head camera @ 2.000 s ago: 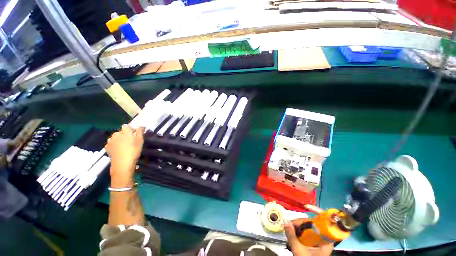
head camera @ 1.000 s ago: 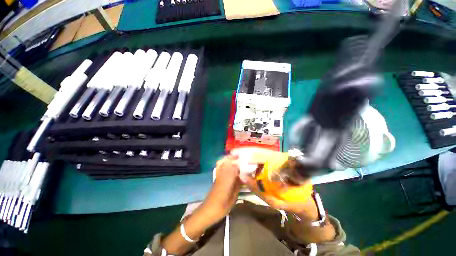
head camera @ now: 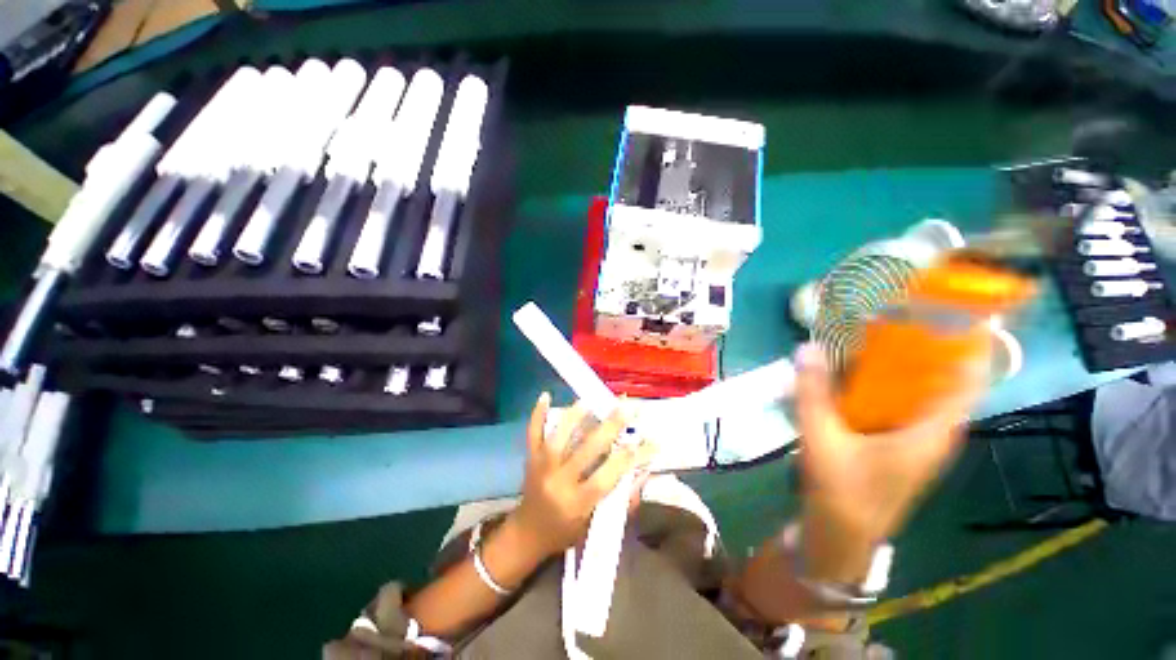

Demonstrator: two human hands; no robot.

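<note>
A white tripod stand (head camera: pixel 601 548) lies at the bench's near edge over my lap. Its flat legs are spread, one up to the left, one to the right and one down. My left hand (head camera: pixel 577 471) holds it around the small hub. My right hand (head camera: pixel 877 451) is to the right, blurred, and holds the orange electric screwdriver (head camera: pixel 909 355) away from the stand. The screwdriver's tip cannot be made out in the blur.
The screw feeder (head camera: pixel 681 239) stands on a red base (head camera: pixel 645 368) behind the stand. Stacked black foam trays (head camera: pixel 277 310) at left hold white closed stands (head camera: pixel 355 155). A desk fan (head camera: pixel 862 303) is behind the screwdriver. Another black tray (head camera: pixel 1119 310) is at far right.
The screwdriver and my right hand have moved right, away from my left hand. The spread legs of the stand now show under my left hand. The view has tilted lower.
</note>
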